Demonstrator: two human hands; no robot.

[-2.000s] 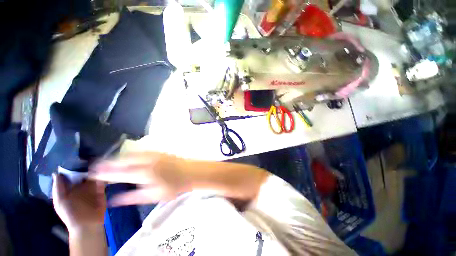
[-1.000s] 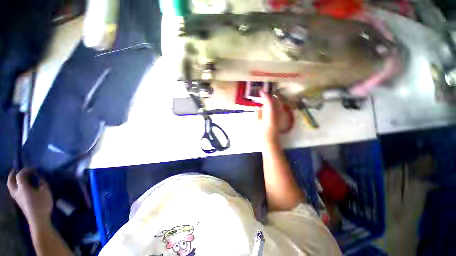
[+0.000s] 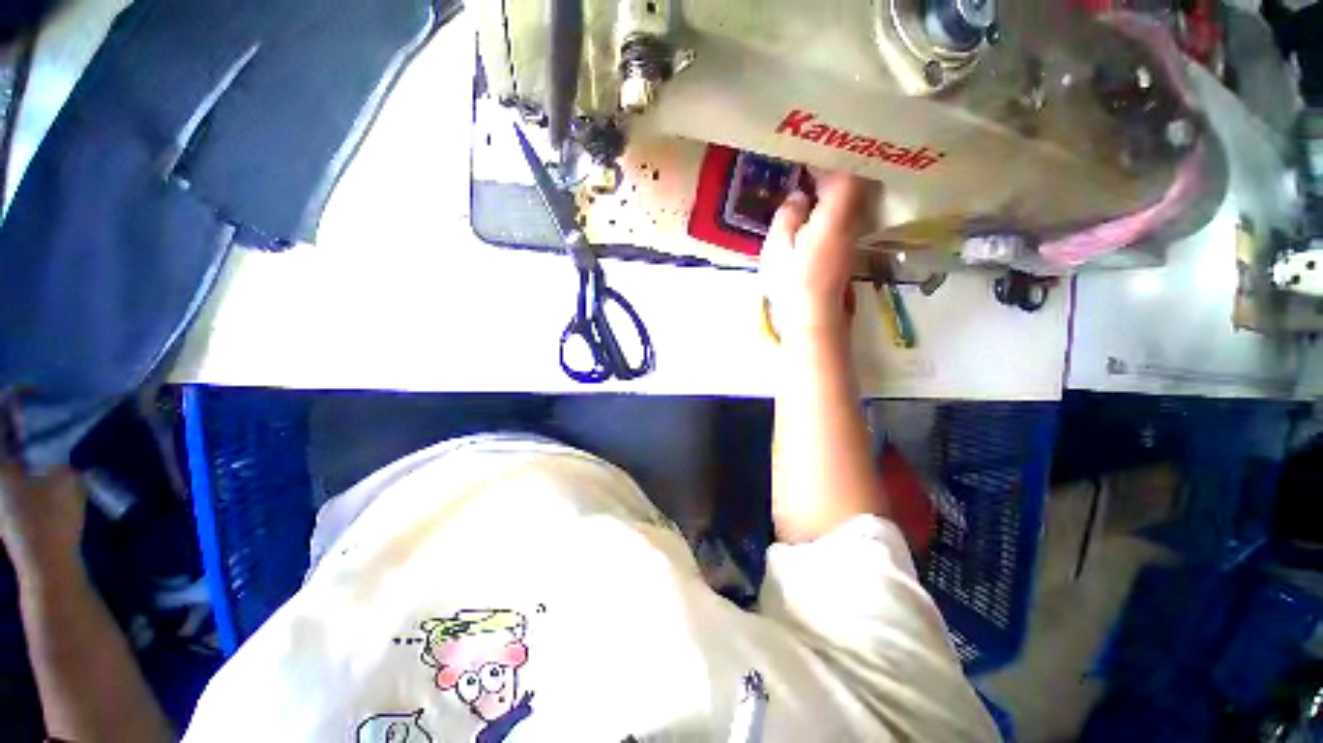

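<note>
Dark navy fabric panels (image 3: 109,203) lie at the left, with a folded flap and pale edge lines. My left hand (image 3: 32,494) is at the left edge of the picture, at the panels' lower end; its fingers are mostly hidden, so its grip is unclear. My right hand (image 3: 815,240) reaches under the machine arm, thumb and fingers at the right edge of a small red-and-black item (image 3: 717,200) with a lit, picture-like face; whether it grips it is unclear. Black-handled scissors (image 3: 586,298) lie beside the needle plate, blades pointing up and left.
The cream Kawasaki sewing machine (image 3: 1001,160) stands across the white table (image 3: 697,341), pink cloth (image 3: 1146,218) at its right end. Yellow-and-red scissors are mostly hidden behind my right hand. A thin green-yellow tool (image 3: 897,315) lies beside them. Blue crates (image 3: 250,508) are below the table edge.
My right hand has moved from the left side to the red-and-black item, whose face now looks lit. My left hand has shifted to the picture's left edge. The view has moved closer to the machine.
</note>
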